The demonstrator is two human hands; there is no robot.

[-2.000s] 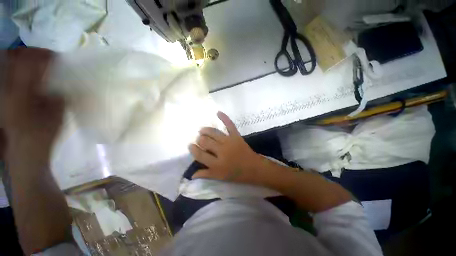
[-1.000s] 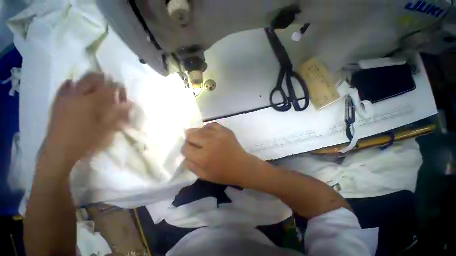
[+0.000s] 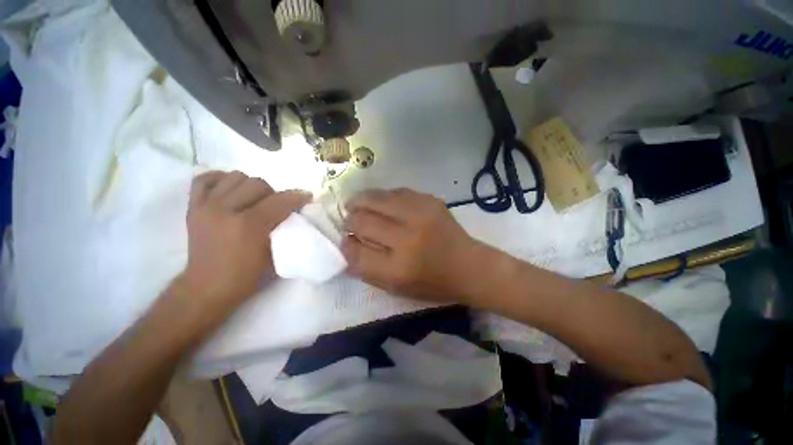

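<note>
A small stiff white piece (image 3: 304,250) stands folded between my two hands, just in front of the needle. My left hand (image 3: 233,228) grips its left side with curled fingers. My right hand (image 3: 409,246) pinches its right edge. The large white garment cloth (image 3: 83,209) spreads over the table to the left and under my left forearm. The presser foot and needle (image 3: 332,174) are under the bright lamp, just beyond my fingertips. The exact fingertip hold is partly hidden.
The grey sewing machine (image 3: 417,39) crosses the top. Right of the needle lie black shears (image 3: 507,169), a tan paper tag (image 3: 563,165), thread snips (image 3: 615,217) and a flat black rectangle (image 3: 678,168). White pieces (image 3: 391,382) lie below the table edge.
My left hand has moved right from the garment cloth to the small white piece. My right hand has shifted slightly right. The small piece now shows between them, and the garment cloth lies further left.
</note>
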